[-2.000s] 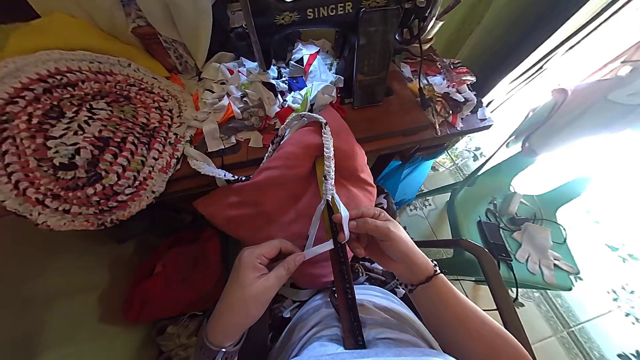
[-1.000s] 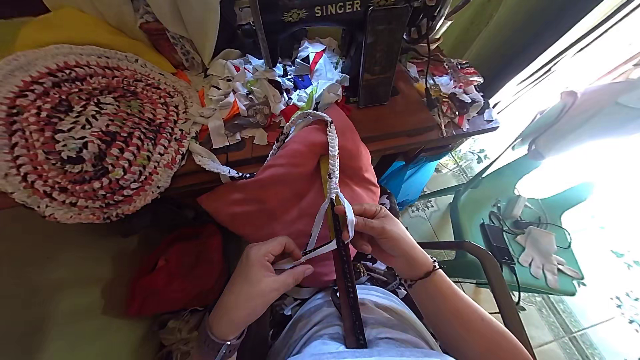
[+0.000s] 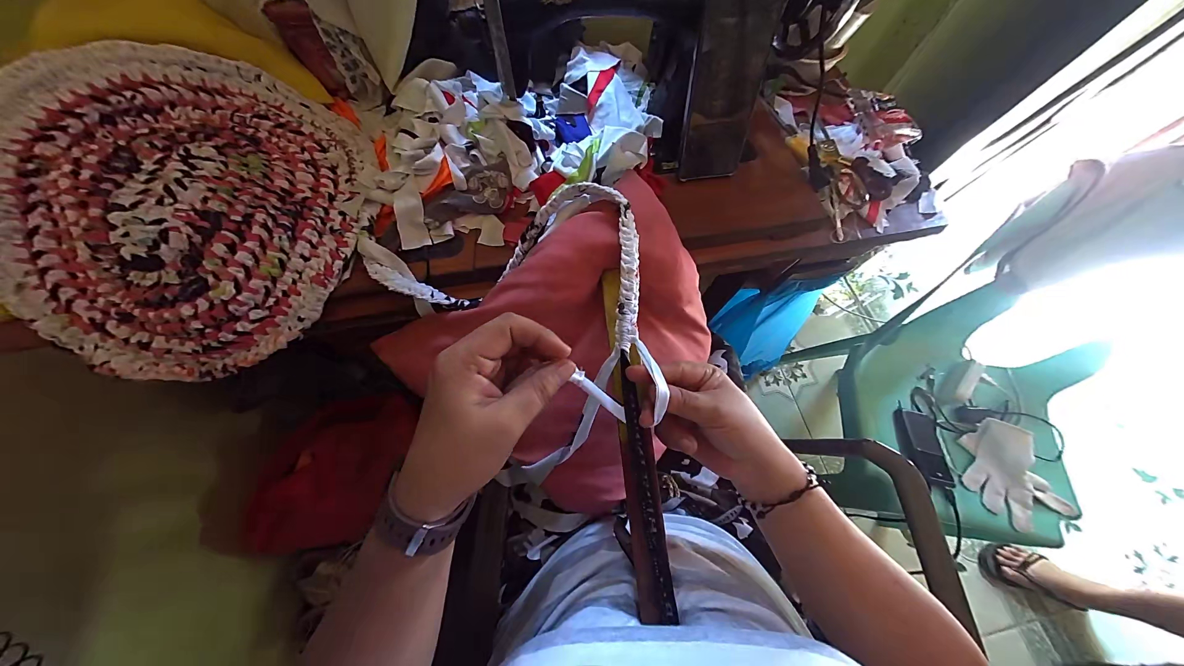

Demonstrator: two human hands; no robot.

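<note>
A braid of white fabric strips (image 3: 628, 268) runs over a coral-red cushion (image 3: 555, 305) toward me and splits into loose strips at its near end. My left hand (image 3: 499, 398) pinches the end of one white strip (image 3: 599, 392) between thumb and fingertips. Beside the braid's near end, my right hand (image 3: 703, 407) grips a looped white strip (image 3: 659, 384). A long narrow dark bar (image 3: 645, 518) with a yellow upper part lies under the strips, pointing toward my body. The braid's far part curves left to a round rag rug (image 3: 185, 213) of red, white and black fabric.
Fabric scraps (image 3: 462, 139) are heaped on the wooden table (image 3: 749, 213) by a sewing machine (image 3: 717, 92). A blue bag (image 3: 763, 324) hangs below it. At right, a green chair (image 3: 999, 370) holds a glove (image 3: 1004, 467) and a power adapter (image 3: 925, 447). A person's sandalled foot (image 3: 1027, 564) shows lower right.
My left hand has risen away from the lower strips, with a strip end in its fingertips. My right hand stays near the braid's split. A person's foot has come into view at lower right.
</note>
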